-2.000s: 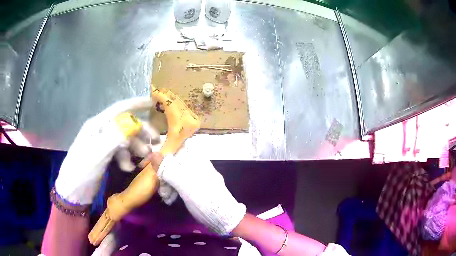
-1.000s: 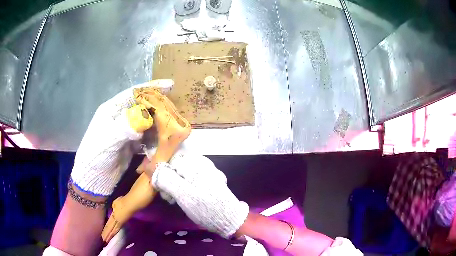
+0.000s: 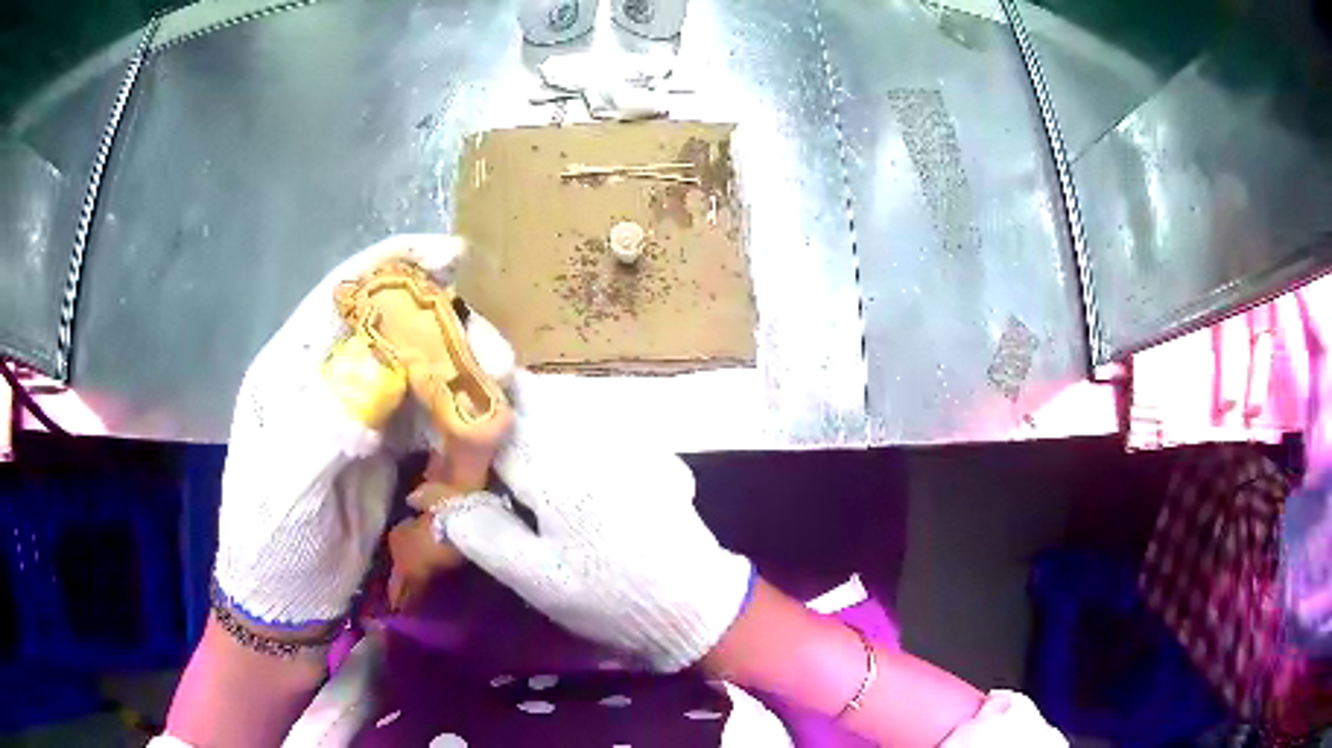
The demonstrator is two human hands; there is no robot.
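A tan foot-and-leg piece (image 3: pixel 427 351) is held over the bench's front edge, left of centre. Its underside faces me and shows a grooved, recessed sole outline, with the toes at the upper left. My left hand (image 3: pixel 314 439), in a white knitted glove with a yellow wrap on one digit, is closed around the toe end from the left. My right hand (image 3: pixel 592 526), also gloved, grips the piece from the right near the ankle and shank, its fingertips looking bare. The lower shank is partly hidden behind the hands and in shadow.
A stained cardboard pad (image 3: pixel 687 314) lies on the metal bench (image 3: pixel 263 176), bearing pale thin sticks (image 3: pixel 631 174), a small round pale cap (image 3: pixel 627 241) and dark specks. Two bottles (image 3: pixel 558 18) and a white crumpled wipe (image 3: pixel 621 91) sit beyond. Checked cloth (image 3: pixel 1205 548) and blue crates (image 3: pixel 1103 628) show lower right.
The piece has turned so that its sole now faces me, and its lower shank shows less. My left hand has closed around the toe end. My right hand stays near the ankle.
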